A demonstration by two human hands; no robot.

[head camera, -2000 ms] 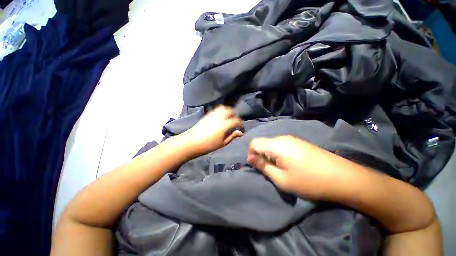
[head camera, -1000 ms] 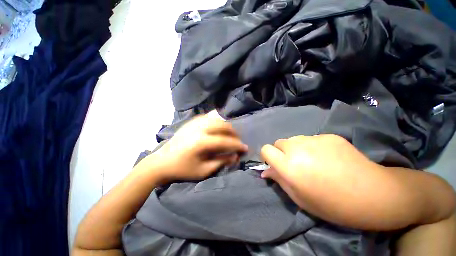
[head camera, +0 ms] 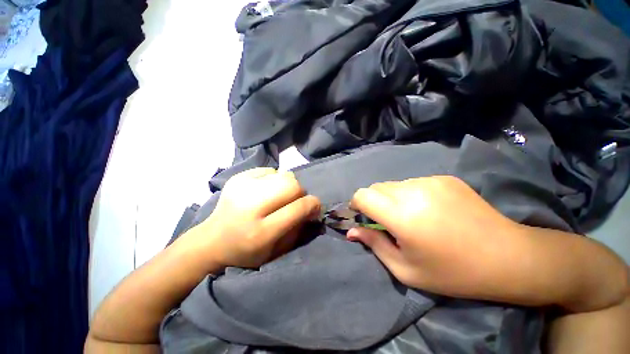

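A matte dark-grey garment with shiny lining lies nearest the body under both hands. My right hand is closed around small thread snips; their short dark blades and a bit of green handle show between thumb and fingers, and the blades point left. My left hand pinches the grey cloth at its fingertips, just left of the blade tips. Whether a thread is in the pinch is too small to tell. The rest of the snips is hidden in my right hand.
A crumpled heap of grey garments lies beyond the worked piece, with small white tags at its left and right. A navy garment hangs down the left side. The white tabletop shows between them.
The snips' blades now show between the hands. My left fingertips have closed on the cloth and lie close to the blades. The view has shifted slightly, moving the heap left and up.
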